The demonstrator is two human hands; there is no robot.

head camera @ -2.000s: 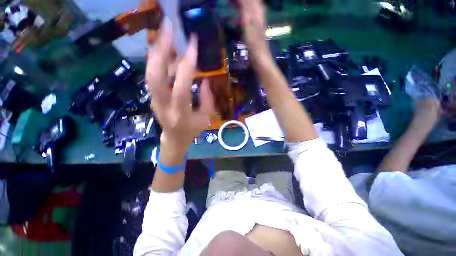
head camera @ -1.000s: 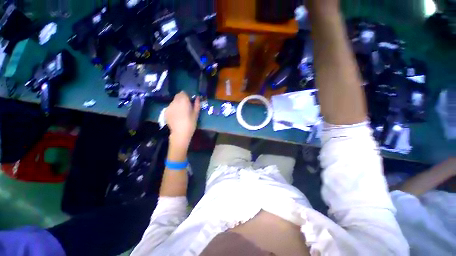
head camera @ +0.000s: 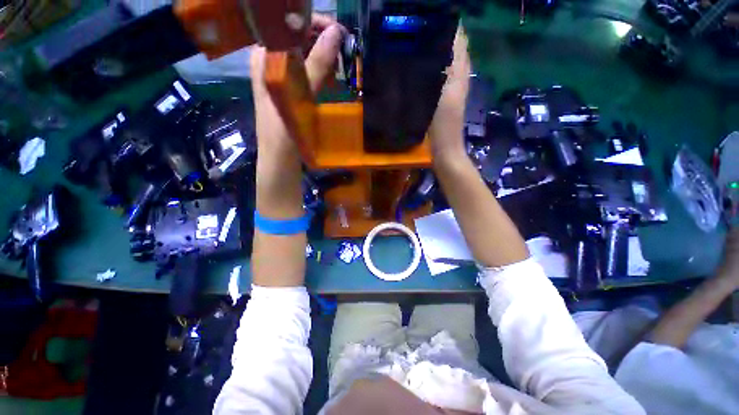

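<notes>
A black boxy device body stands in the orange fixture, close to the lens and cropped at the top. My right hand lies along the device's right side, its fingers mostly hidden behind it. My left hand is at the device's left side, partly hidden by the orange upright, with thumb and fingers close together. Whether it holds a small part cannot be seen. A blue wrist strap is on my left wrist.
Black units crowd the green mat at left, and more units lie at right. A white tape ring and white paper lie before the fixture. A neighbour's arm is at far right.
My left hand has moved from the bench edge up to the fixture. My right hand has come back into view at the device. The view has shifted, showing the device in the fixture.
</notes>
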